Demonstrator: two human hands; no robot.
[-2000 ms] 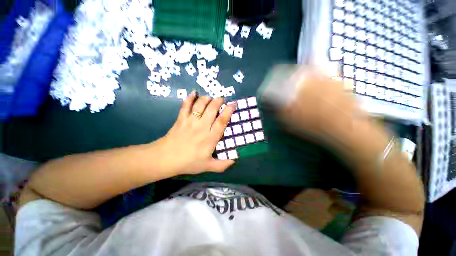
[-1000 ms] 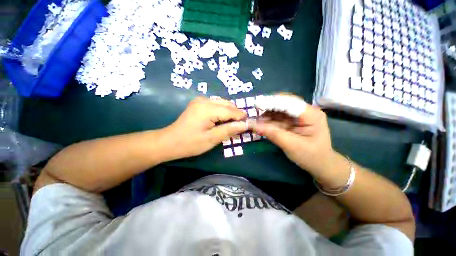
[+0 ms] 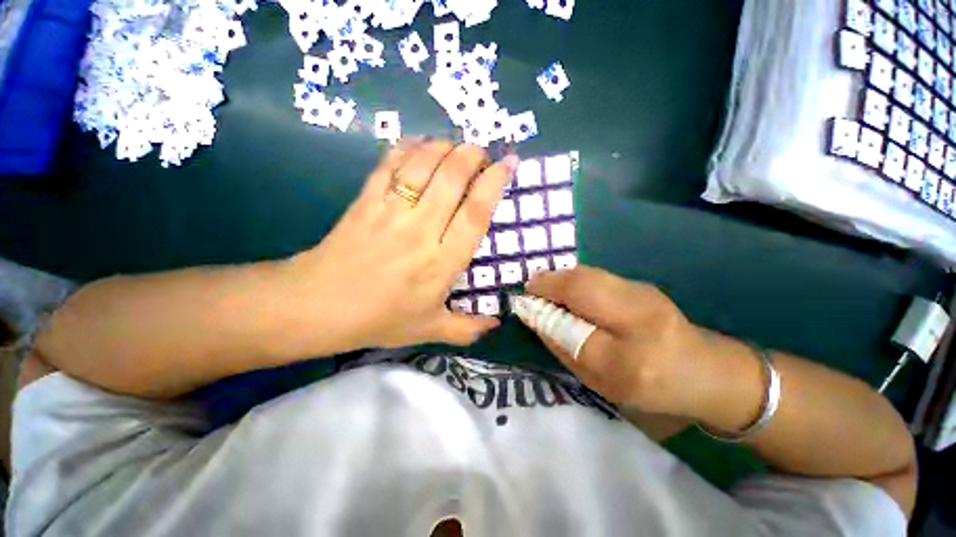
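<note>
The PCB panel (image 3: pixel 535 202) lies near the chest, covered with rows of square components with white faces and dark purple edges. My left hand (image 3: pixel 419 236) spans its left part from above, fingers at the top edge and thumb at the bottom left, holding it down. My right hand (image 3: pixel 618 330) is at the panel's lower edge. Its thumb or finger touches the lower rows, and the finger with white ribbed tape (image 3: pixel 556 322) points at the bottom row beside a component. Whether my right fingers pinch a component is hidden.
Small white punched pieces (image 3: pixel 461 84) lie loose beyond the panel, with a denser pile (image 3: pixel 157 79) at left beside a blue bin (image 3: pixel 31 105). A white stack (image 3: pixel 776 115) with a component grid stands at right. A charger plug (image 3: pixel 920 327) with cable lies below it.
My left hand has flattened over the panel's left part, with its fingers spread. My right hand has moved down to the bottom row. The view is closer, and the spare panels have left it.
</note>
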